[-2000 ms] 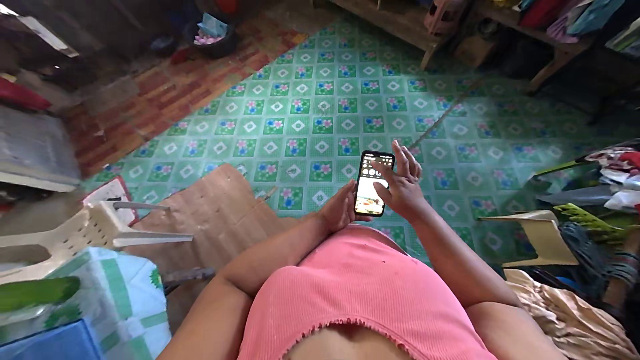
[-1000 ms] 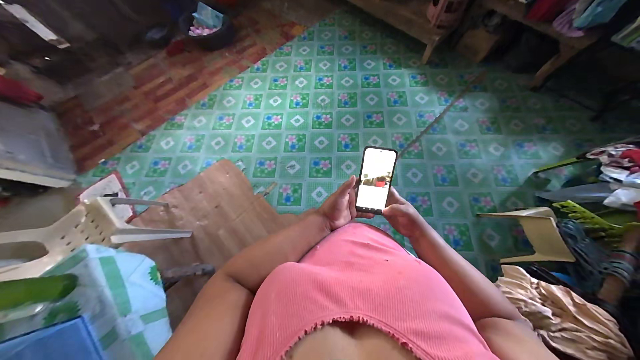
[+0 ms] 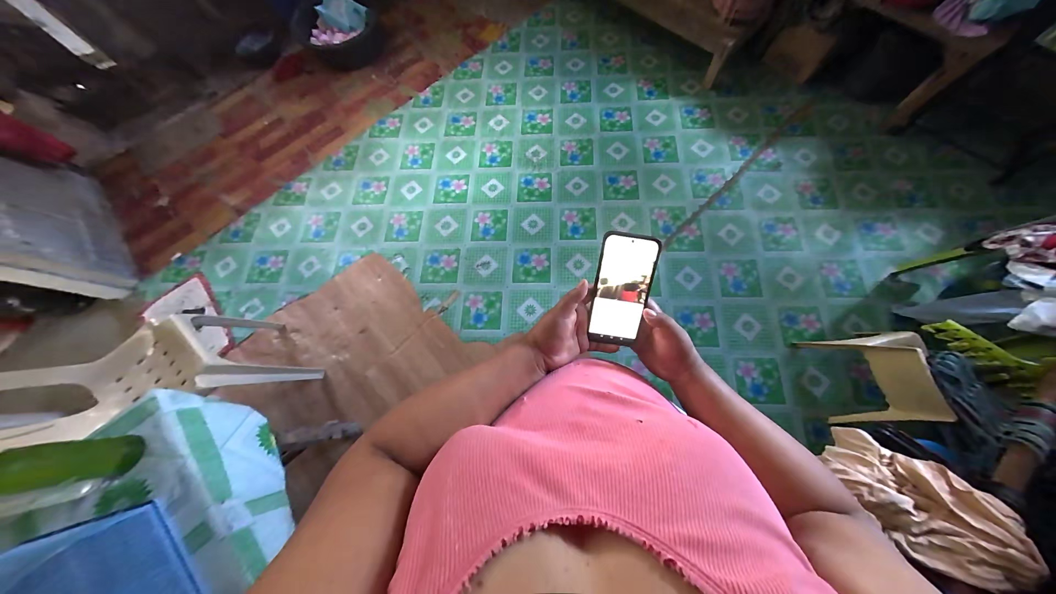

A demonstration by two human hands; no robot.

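Note:
A smartphone in a dark case [image 3: 624,288] stands roughly upright in front of my pink ribbed top, its screen lit with a picture between pale areas. My left hand [image 3: 564,327] grips its lower left side, the thumb along the edge and fingers partly hidden behind. At the lower right edge, my right hand [image 3: 665,341] also holds the phone, its thumb at the side of the screen; its other fingers are mostly hidden.
Patterned green floor covering [image 3: 532,190] spreads ahead, with flattened cardboard [image 3: 363,330] at left. A white plastic chair [image 3: 140,363] stands beside a cloth-covered surface [image 3: 239,487]. Wooden benches [image 3: 685,21] are at the back; a cream plastic piece [image 3: 899,375] and crumpled beige cloth [image 3: 916,503] lie right.
My right hand has moved from over the phone's screen to its lower right edge. The screen has changed from a darker display to a picture between pale areas.

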